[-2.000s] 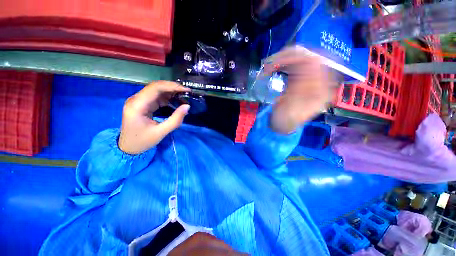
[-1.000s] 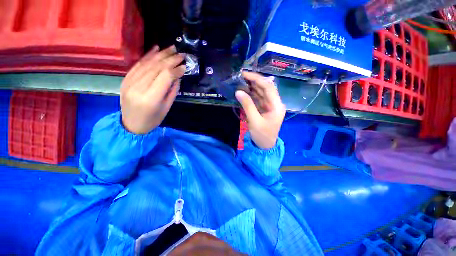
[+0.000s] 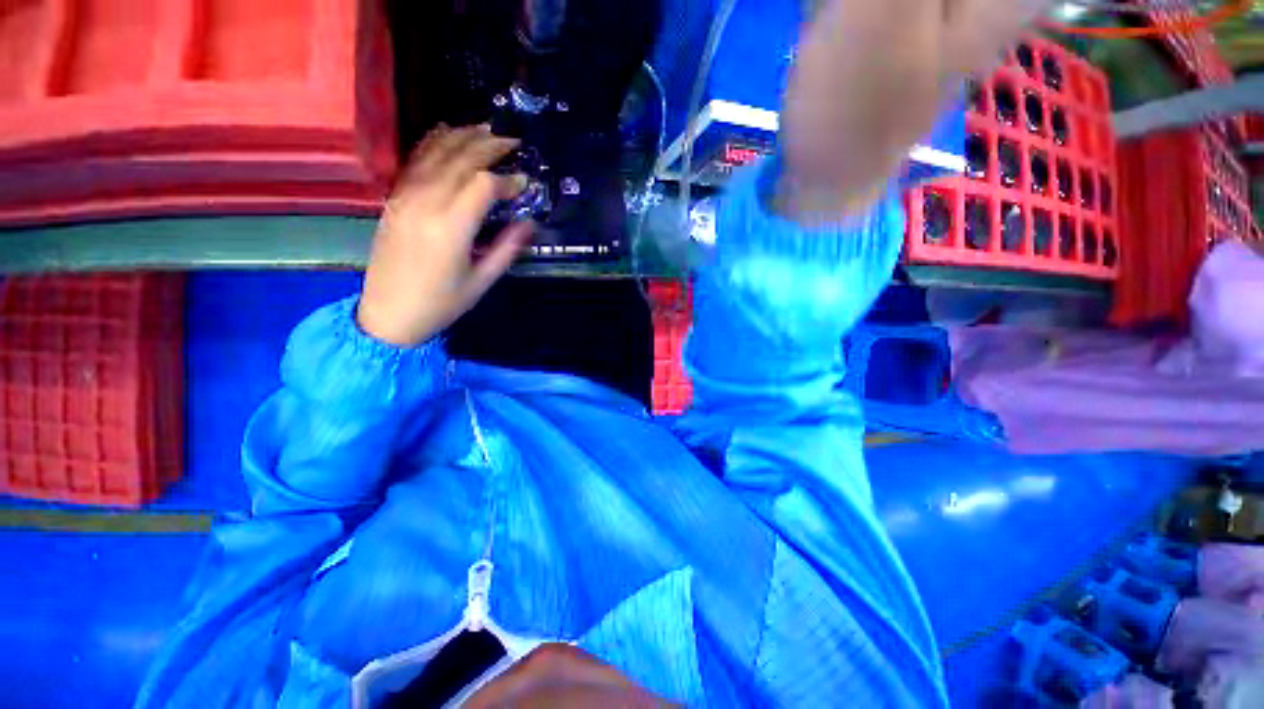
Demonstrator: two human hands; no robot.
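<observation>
The black test fixture with white lettering and screws lies directly in front of me on the bench edge. My left hand is at its left side, thumb and fingers apart, fingertips at the shiny central nest. No unit shows clearly in it; the hand partly covers the nest. My right hand is raised high at the upper right, in front of the blue and white leak tester. It is blurred, its fingers run towards the top edge, and what it holds cannot be told.
A stacked red tray is at the left on the green bench edge. A red tray with round black units is at the right. Red trays stand below the bench. A person's pinkish-purple sleeve is at the right.
My right hand has moved from beside the fixture up and right, over the tester. My left hand stays by the nest, its fingers now more spread. The view has shifted slightly.
</observation>
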